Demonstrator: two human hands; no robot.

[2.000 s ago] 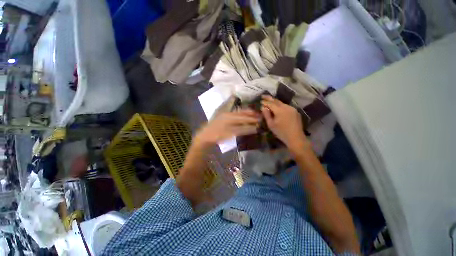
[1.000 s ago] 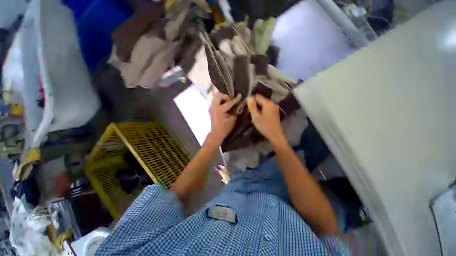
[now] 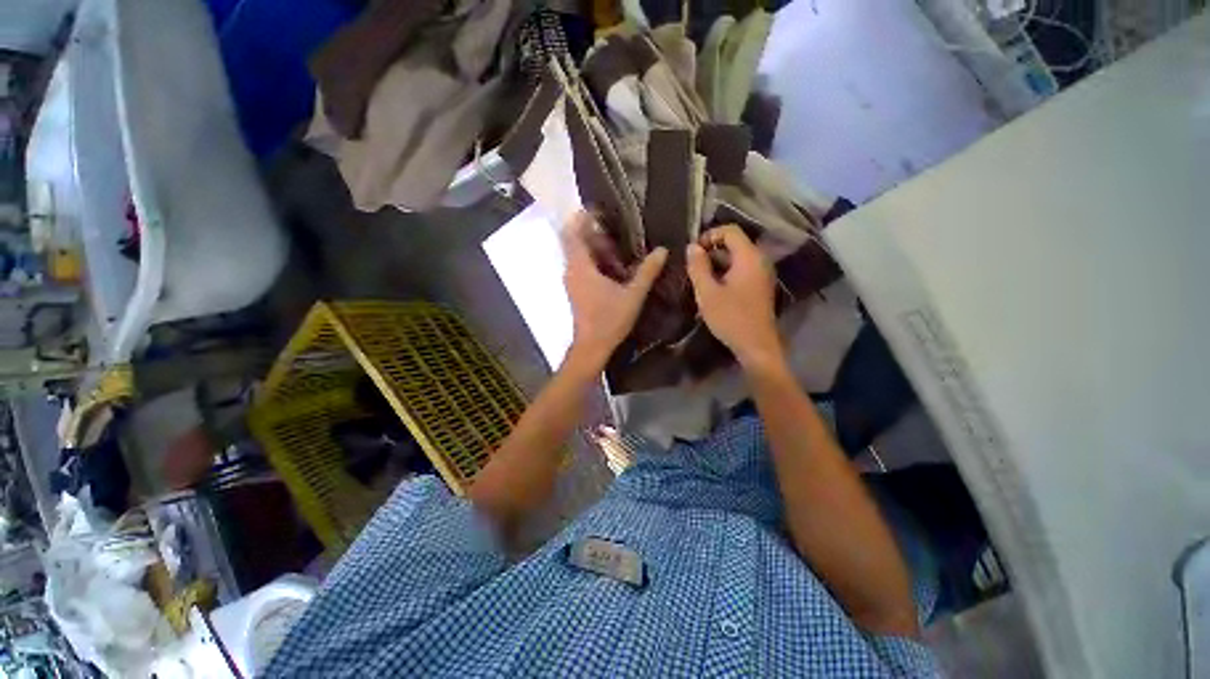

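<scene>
A layered pile of beige and dark brown sewn cloth parts lies in front of me over my lap. A dark brown band (image 3: 669, 186) stands up from the pile between my hands. My left hand (image 3: 608, 285) holds the band's lower left edge, thumb towards the band, other fingers partly behind brown cloth. My right hand (image 3: 734, 285) pinches the band's lower right edge between thumb and curled fingers. Whether a small tool is in my right fingers cannot be seen. Beige cloth (image 3: 816, 348) hangs below my right hand.
A second beige and brown bundle (image 3: 414, 139) hangs at upper left, near a blue bin (image 3: 272, 66). A yellow slatted crate (image 3: 438, 385) stands on the floor at left. A white tub (image 3: 199, 199) is far left. A large pale table (image 3: 1062, 318) borders the right side.
My hands, earlier close together over the pile, have moved apart to either side of a brown band. The band now stands more upright and flat between them. The camera view has shifted slightly.
</scene>
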